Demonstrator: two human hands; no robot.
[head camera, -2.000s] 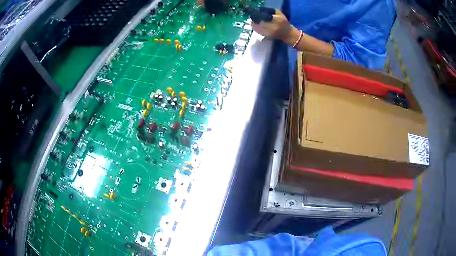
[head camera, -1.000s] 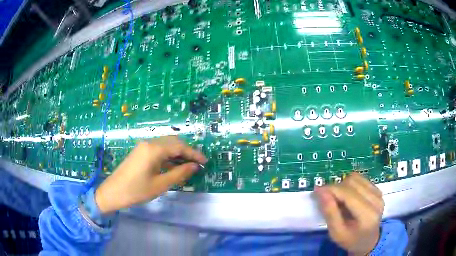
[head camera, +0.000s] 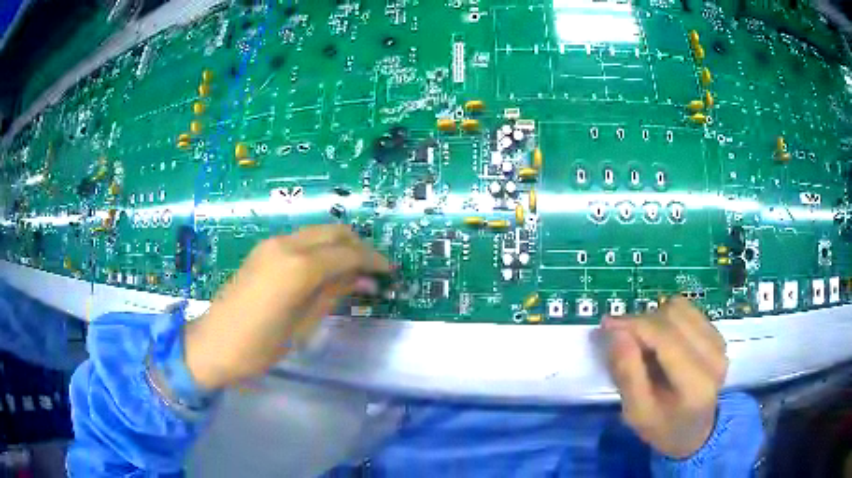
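The green circuit board (head camera: 621, 149) lies flat across the view. My left hand (head camera: 285, 303) is over its near edge at centre left, a blue strap at the wrist. Its fingertips pinch a small dark component (head camera: 381, 282), blurred, just above or at the board. My right hand (head camera: 668, 378) is at the near rail on the right, fingers curled; whether it holds anything is hidden. Small white-topped capacitors (head camera: 507, 191) stand mid-board between the hands. Yellow-orange capacitors (head camera: 488, 223) stand beside them.
The silver-grey rail (head camera: 467, 359) runs along the board's near edge, below both hands. A thin blue cord (head camera: 194, 201) crosses the board on the left. Pale square parts (head camera: 586, 307) line the near edge, close to my right hand.
The view has swung from the box and neighbouring worker to the board, and both hands have come in. Since one second ago the board sits slightly higher and my left fingertips are lower against it.
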